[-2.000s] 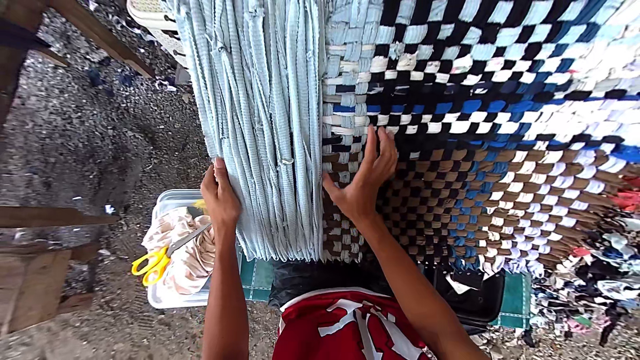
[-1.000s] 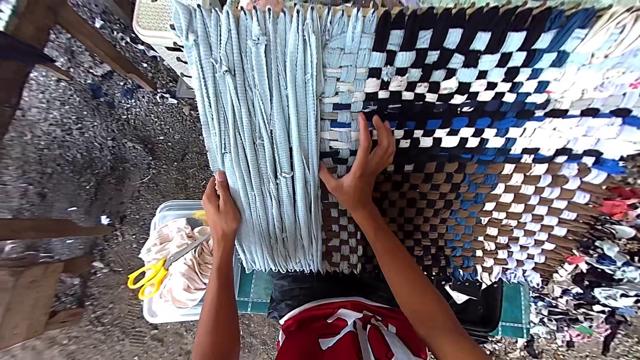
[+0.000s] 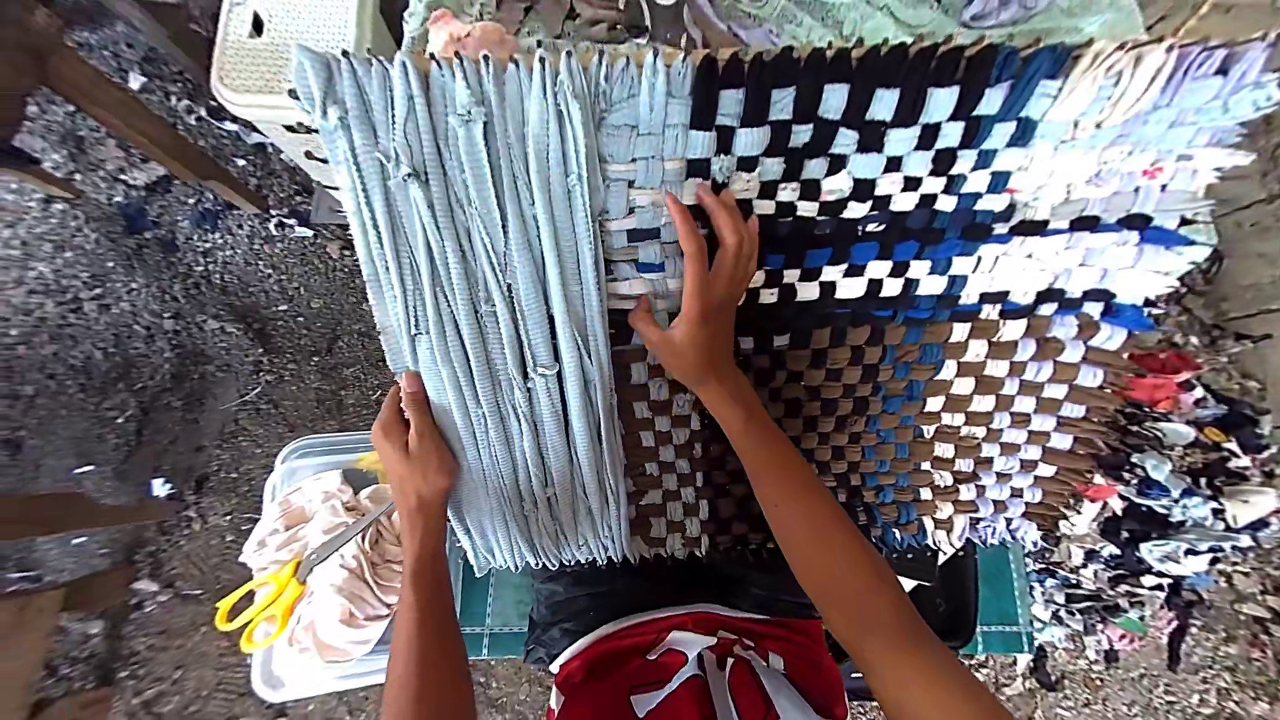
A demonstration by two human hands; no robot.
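A woven mat of cloth strips (image 3: 850, 390) spreads before me, checked in black, white, blue and brown. Its left part is a band of unwoven light-blue strips (image 3: 500, 300), lying lengthwise side by side. At this band's left edge, my left hand (image 3: 415, 440) grips the outer strips, its thumb on top. My right hand (image 3: 700, 290) lies on the woven part near the border with the band, fingers spread and bent. Yellow-handled scissors (image 3: 290, 585) rest on beige cloth (image 3: 340, 610) in a clear plastic tub at the lower left.
A pale perforated plastic basket (image 3: 290, 80) stands beyond the mat's upper left corner. Wooden legs (image 3: 140, 130) reach in from the left. Cloth scraps (image 3: 1160, 500) are heaped at the right. A green tiled surface (image 3: 495, 610) shows below the mat, and patterned cloth (image 3: 860, 20) lies beyond it.
My right hand has moved up along the woven part, away from me. My left hand stays at the mat's left edge. More of the mat's far edge has come into view.
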